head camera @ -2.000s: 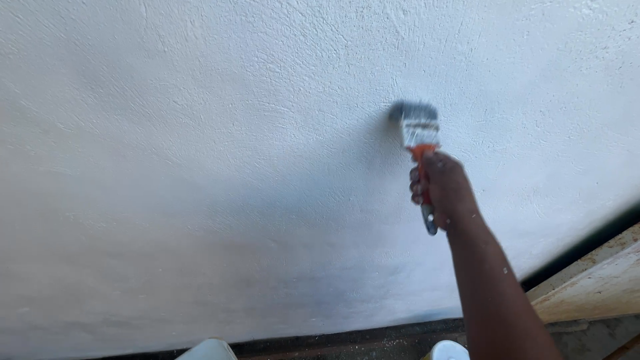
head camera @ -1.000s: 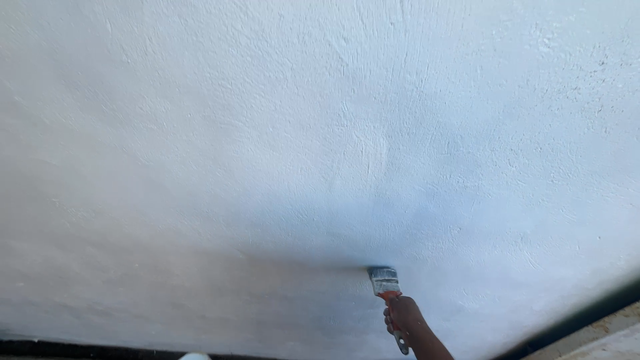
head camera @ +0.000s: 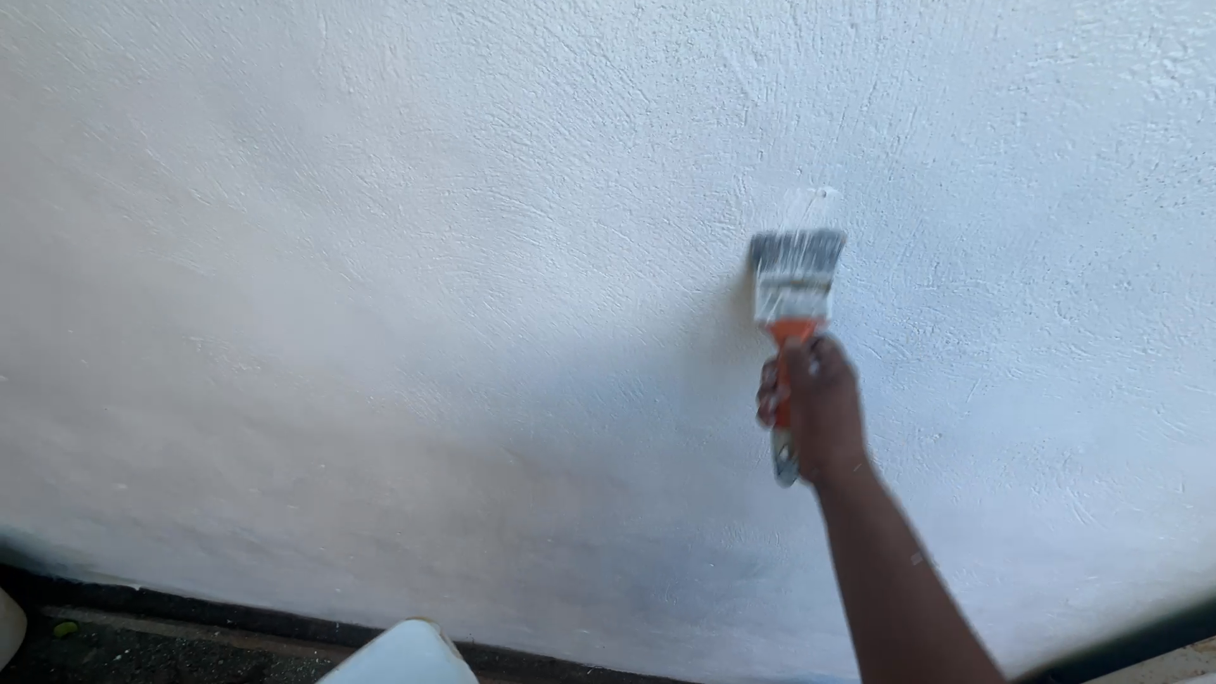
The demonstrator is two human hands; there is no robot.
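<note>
My right hand (head camera: 825, 408) is closed around the orange handle of a flat paintbrush (head camera: 796, 280), right of centre in the head view. The brush points up the wall, its dark bristles streaked with white paint and its ferrule coated in white. Behind the bristle tips, a patch of wet white paint shines on the textured white wall (head camera: 456, 247). The grey end of the handle sticks out below my fingers. Small white specks dot my forearm. My left hand is out of view.
Along the wall's foot runs a dark strip (head camera: 237, 622) with dark, speckled ground below it. A white plastic container (head camera: 404, 655) stands at the bottom edge, and part of a pale rounded object (head camera: 8, 627) shows at the far left. A dark band crosses the lower right corner.
One second ago the brush was low on the wall; my right hand has since moved up the wall with it. The view has also shifted, and the white container shows more fully.
</note>
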